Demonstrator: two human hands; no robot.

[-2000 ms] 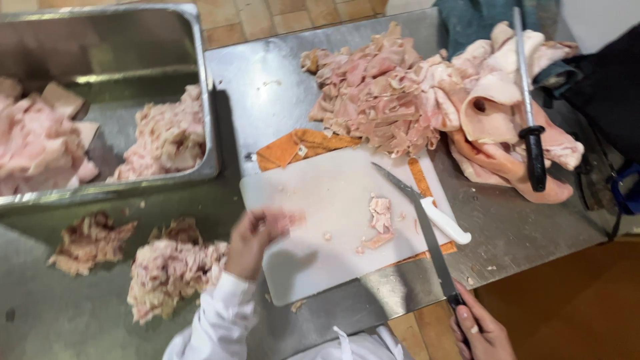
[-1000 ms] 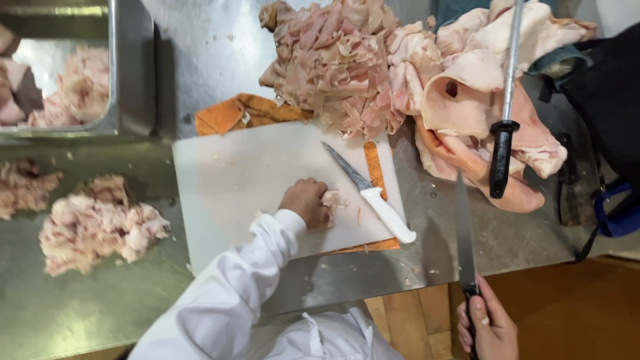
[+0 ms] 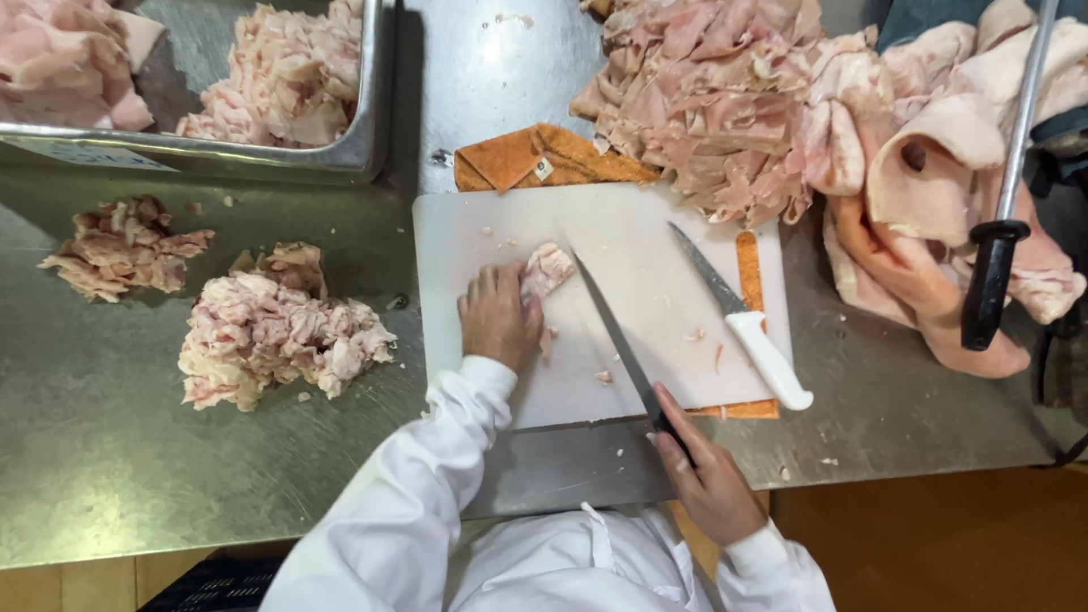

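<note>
My left hand (image 3: 500,316) presses on a small piece of pale raw meat (image 3: 546,269) on the white cutting board (image 3: 595,221). In my right hand (image 3: 710,476) is the black handle of a long knife (image 3: 614,327), its blade pointing up and left over the board, just right of the meat. A second knife with a white handle (image 3: 769,361) lies on the board's right side. Small scraps lie between the two knives. An orange cloth (image 3: 544,153) shows from under the board's edges.
Beyond the board lies a big heap of trimmed skin or meat (image 3: 714,102), with larger pieces (image 3: 943,170) and a honing steel (image 3: 1003,229) at right. A metal tray (image 3: 374,93) with meat is upper left; two piles (image 3: 263,340), (image 3: 127,246) of scraps lie below it on the steel table.
My left hand has moved from the board's lower middle to its left part, with the meat piece under its fingers. The long knife has come from beyond the board's right side to over the board.
</note>
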